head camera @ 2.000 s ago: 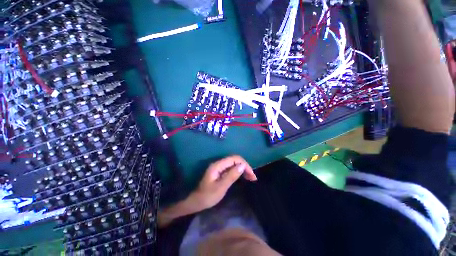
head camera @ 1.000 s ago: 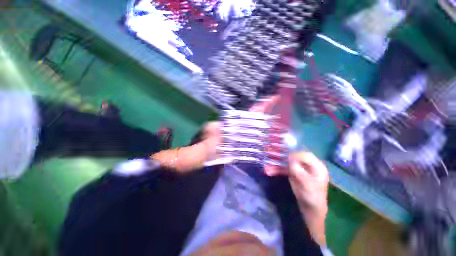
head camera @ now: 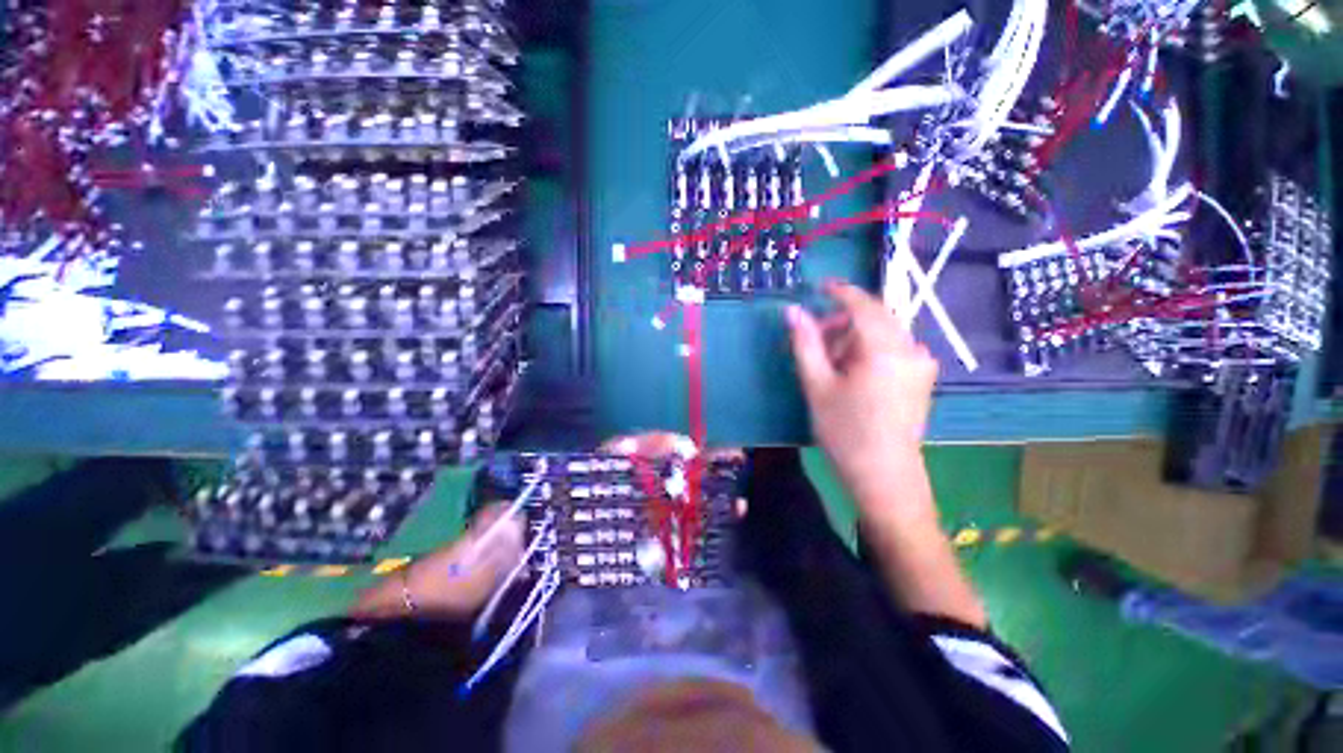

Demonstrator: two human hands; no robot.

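Note:
My left hand [head camera: 469, 562] holds a black circuit board panel [head camera: 601, 518] above my lap, its fingertips showing at the panel's far and right edges. White cables hang off the panel's left side, and red cables lie over its right part. My right hand [head camera: 869, 386] is over the mat's near edge, thumb and index finger slightly apart, with nothing clearly seen between them. Beyond it, another panel [head camera: 737, 206] lies on the green mat with white and red cables across it. A red cable [head camera: 695, 368] runs from near that panel down towards the held one.
A tall tiered stack of panels [head camera: 346, 309] stands at left, with piled white cables [head camera: 89, 316] and red cables [head camera: 74, 88] beyond it. Wired panels [head camera: 1083, 294] are at right, near a slotted black rack [head camera: 1249, 427]. A brown box-like object [head camera: 1097, 508] is below the bench at right.
The view has swung back towards the bench. Both hands were at the held panel; my right hand is now away from it, over the mat. Red cables now show across the held panel.

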